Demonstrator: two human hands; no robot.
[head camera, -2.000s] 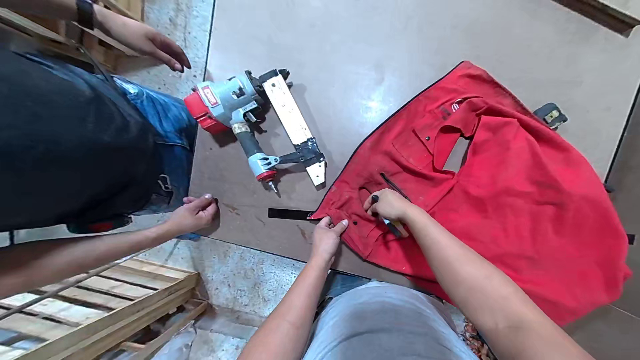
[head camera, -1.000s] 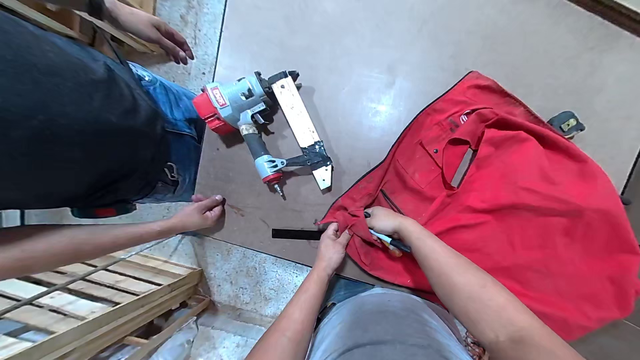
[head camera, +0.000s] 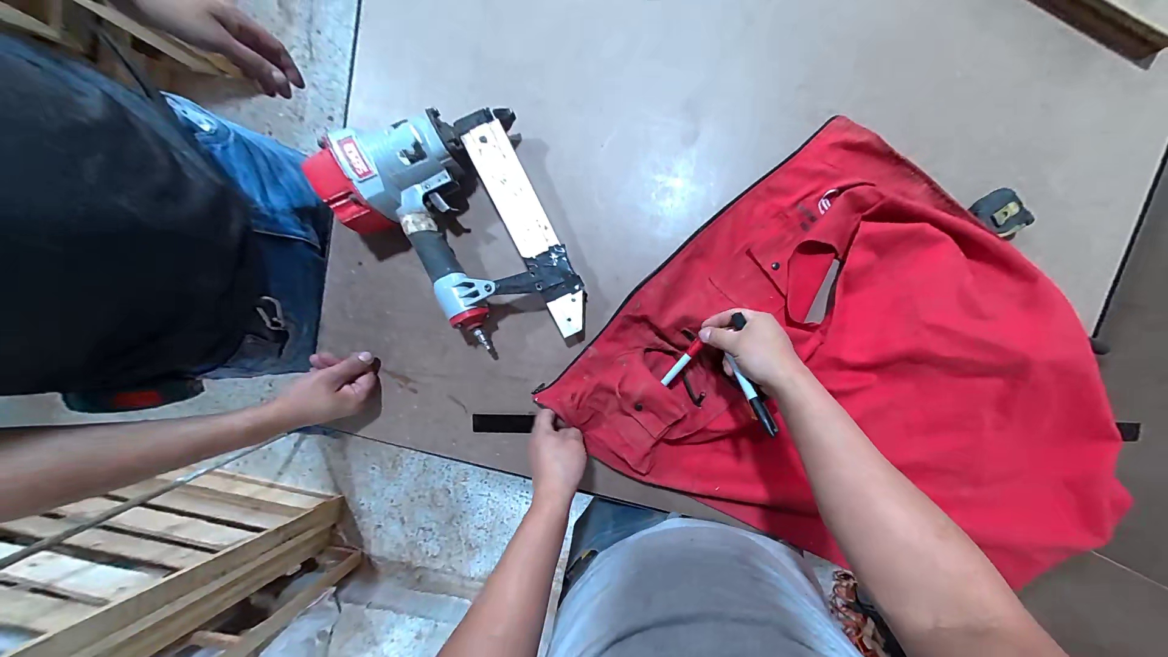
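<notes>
A red cloth garment (head camera: 931, 365) with pockets and a dark zipper edge lies spread on the table. Its lower left corner is pinched by my left hand (head camera: 557, 453). Over a pocket, my right hand (head camera: 753, 347) holds markers: a red-and-white marker (head camera: 682, 361) points down left from the fingertips, and a white marker with black ends (head camera: 752, 394) crosses under the palm. A dark, thin curved item (head camera: 695, 388) shows at the pocket opening; what it is I cannot tell.
A pneumatic stapler (head camera: 429, 201) lies on the brown tabletop (head camera: 639, 55), left of the garment. A tape measure (head camera: 1002, 213) touches the garment's far edge. At the left stands another person (head camera: 109, 219), one hand (head camera: 342, 386) on the table edge. Wooden pallets (head camera: 182, 547) are below left.
My right hand has lifted from the pocket area, and the red-and-white marker now shows in its fingers. My left hand remains at the garment's corner.
</notes>
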